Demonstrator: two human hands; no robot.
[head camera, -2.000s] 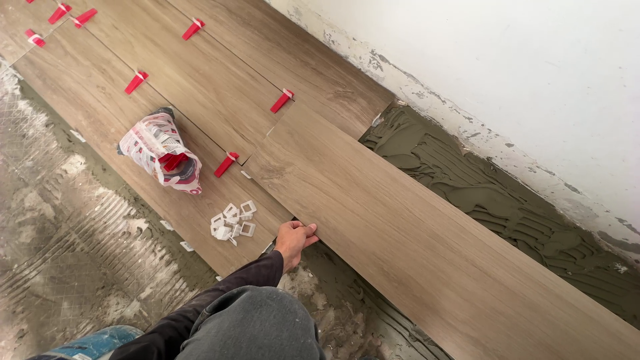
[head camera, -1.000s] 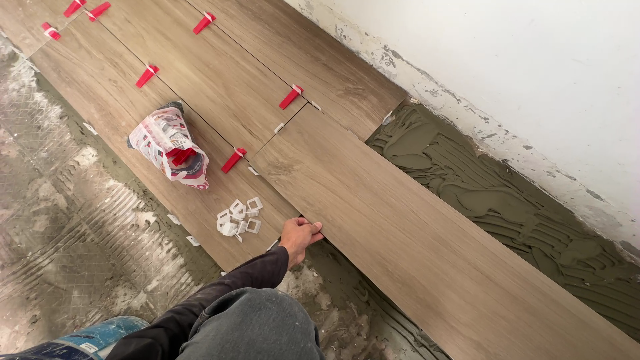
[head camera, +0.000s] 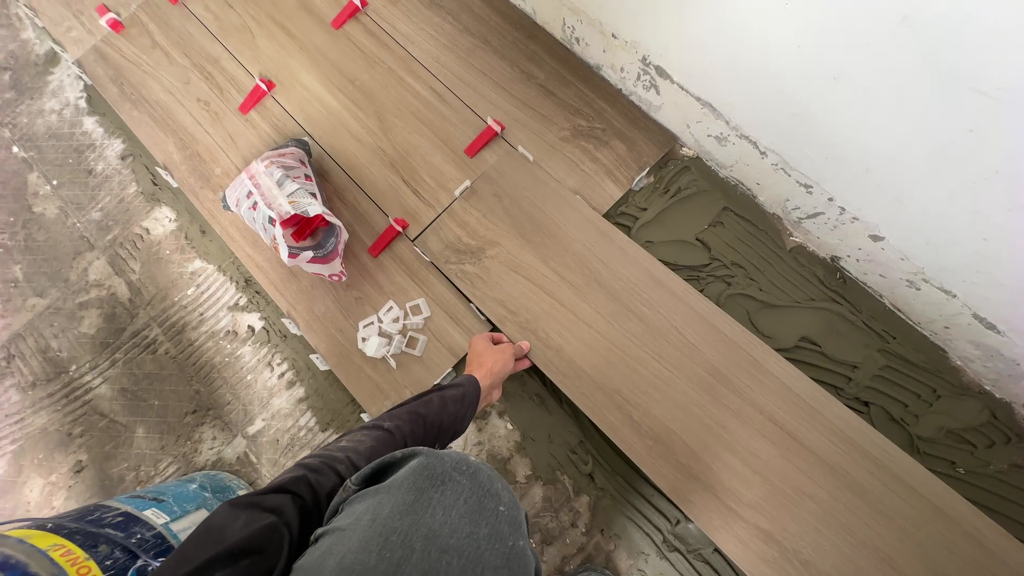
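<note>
My left hand (head camera: 494, 365) grips the near long edge of a wood-look plank tile (head camera: 680, 352), close to the corner of the neighbouring tile. This plank lies over grey ridged mortar (head camera: 784, 312), and its far-left end meets a laid tile at a narrow joint. White clips (head camera: 462, 188) stand in the joints around it. Left of my hand, a loose pile of white levelling clips (head camera: 392, 328) rests on a laid tile (head camera: 336, 320). Behind the pile lies an opened plastic bag (head camera: 288, 208) with red wedges inside. My right hand is out of view.
Red wedges (head camera: 388, 237) sit in clips along the tile joints. A white wall (head camera: 800, 104) with a chipped base runs along the right. Rough concrete floor (head camera: 120, 264) lies at left, with a blue bucket (head camera: 176, 504) at lower left. My knee (head camera: 424, 512) is at the bottom.
The gap at the plank's far-left end looks narrower than two seconds ago, and clips there show more plainly. My left hand stays at the plank's edge.
</note>
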